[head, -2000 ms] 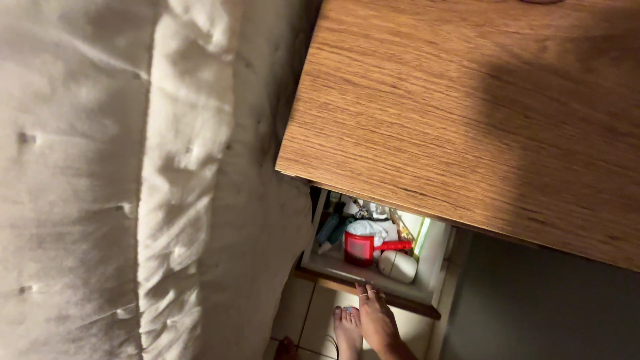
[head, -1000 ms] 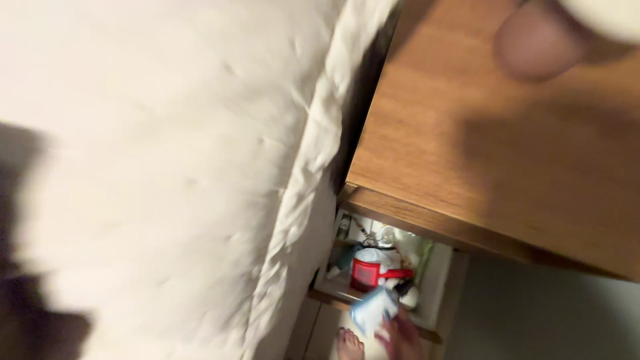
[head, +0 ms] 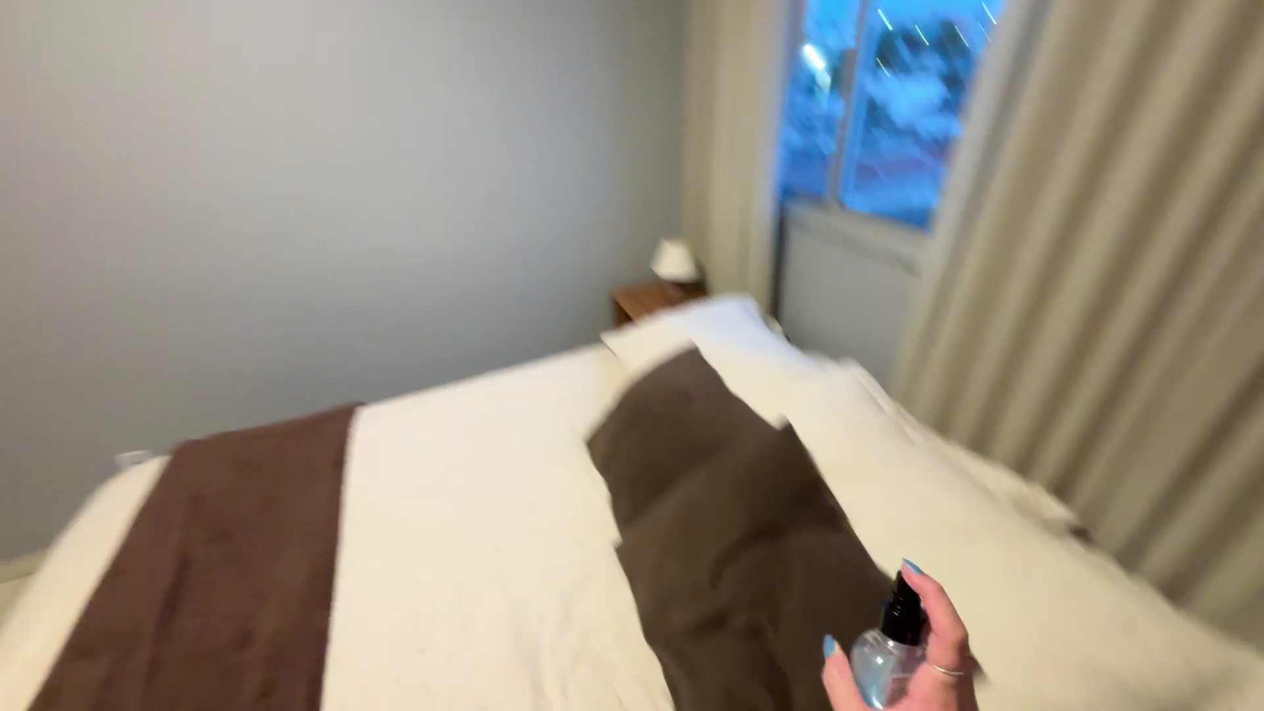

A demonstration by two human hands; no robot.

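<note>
My right hand, with blue nails and a thin ring, grips a clear spray bottle at the lower right. The bottle has a black spray top and pale blue liquid, and my index finger rests on that top. Behind it, dark brown cushions lie across the bed. White pillows are beyond them, toward the curtain. A brown bed runner crosses the white bedspread on the left. My left hand is out of view.
A wooden nightstand with a small white-shaded lamp stands at the bed's far side. Beige curtains hang by the window on the right. A grey wall runs behind the bed.
The view has swung from the nightstand drawer to the whole bed. One second ago a hand at the open drawer held a pale blue and white item; now the spray bottle is in my right hand.
</note>
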